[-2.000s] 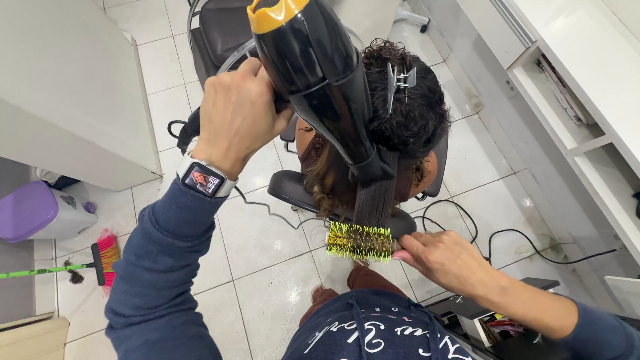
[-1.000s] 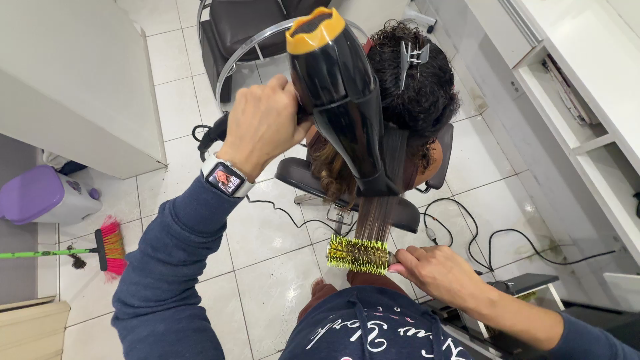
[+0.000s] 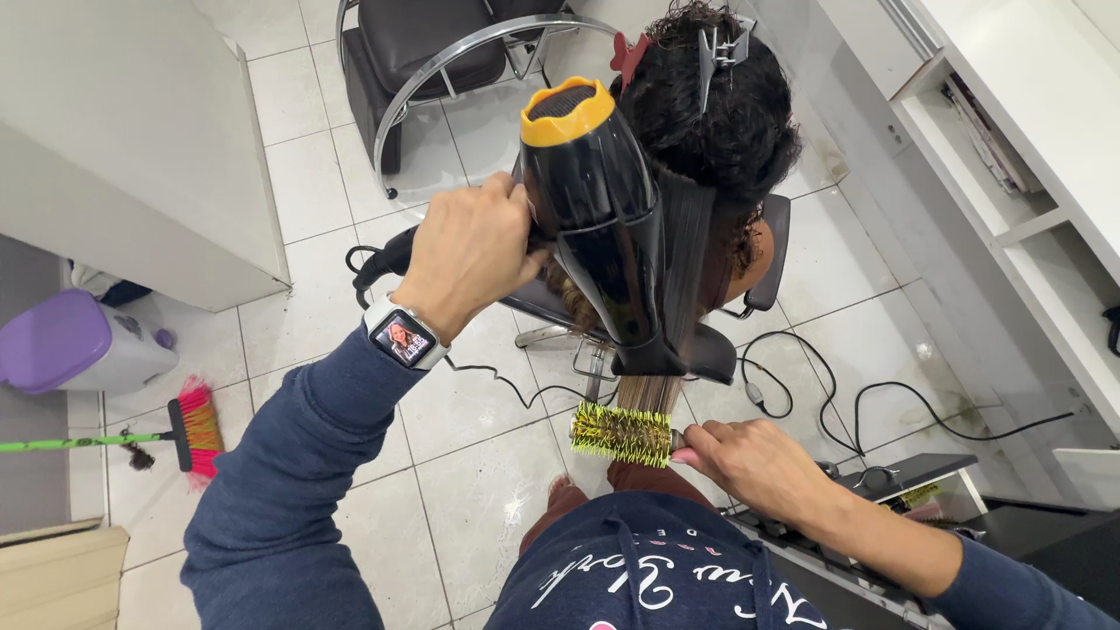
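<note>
My left hand [image 3: 477, 249] grips the handle of a black hair dryer [image 3: 604, 227] with a yellow rear rim; its nozzle points down over a straight lock of hair [image 3: 687, 254]. My right hand [image 3: 757, 464] holds the handle of a round brush [image 3: 623, 434] with yellow-green bristles. The lock's end meets the brush just below the nozzle. A seated person [image 3: 717, 114] faces away, their dark curly hair pinned up with a grey hair clip [image 3: 719, 59] and a red hair clip [image 3: 627, 59].
Behind the person stands a black chair [image 3: 429, 44] with a chrome ring. Black cables [image 3: 831, 394] lie on the tiled floor. A white shelf unit [image 3: 1006, 227] is at right, above an open drawer cart [image 3: 927, 490]. A broom [image 3: 197, 433] and a purple-lidded bin [image 3: 57, 341] are at left.
The brush has moved down the lock to near its end, away from the head. The dryer's nozzle has also moved lower along the hair. The view has shifted somewhat.
</note>
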